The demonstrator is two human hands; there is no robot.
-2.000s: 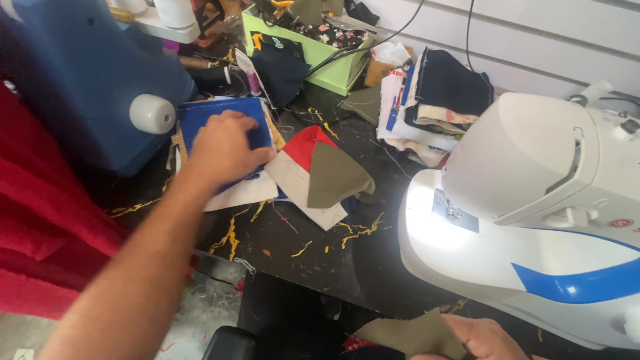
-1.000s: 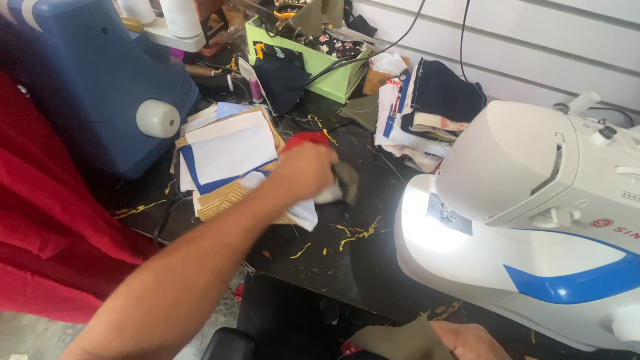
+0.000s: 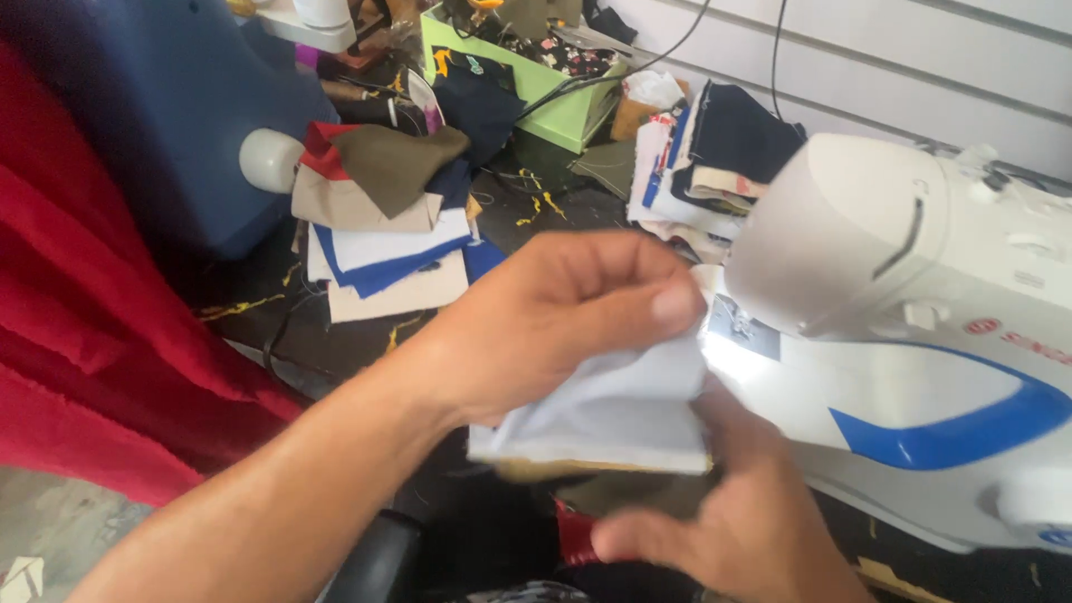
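Observation:
My left hand (image 3: 586,314) pinches a white fabric piece (image 3: 615,414) between thumb and fingers, just left of the white Singer sewing machine (image 3: 904,276). Below it, my right hand (image 3: 729,502) holds an olive fabric piece (image 3: 636,494) with a red part (image 3: 576,532), the thumb spread to the left. The white cloth hangs over the olive one, and a tan edge shows beneath it. At the left, a stack of fabric pieces (image 3: 398,289) in white, blue and beige lies on the dark table, with a red, olive and beige piece (image 3: 389,167) on top.
A blue machine (image 3: 184,117) with a white knob stands at the left beside hanging red cloth (image 3: 92,318). Behind are a green box (image 3: 536,96) of fabric and a folded fabric pile (image 3: 737,142). Yellow thread scraps (image 3: 239,308) lie on the table; black cables run along the back.
My left hand has come from the table's left side to my right hand, now with white cloth. The red and olive piece, earlier right of the stack, now lies on it. My right hand is raised.

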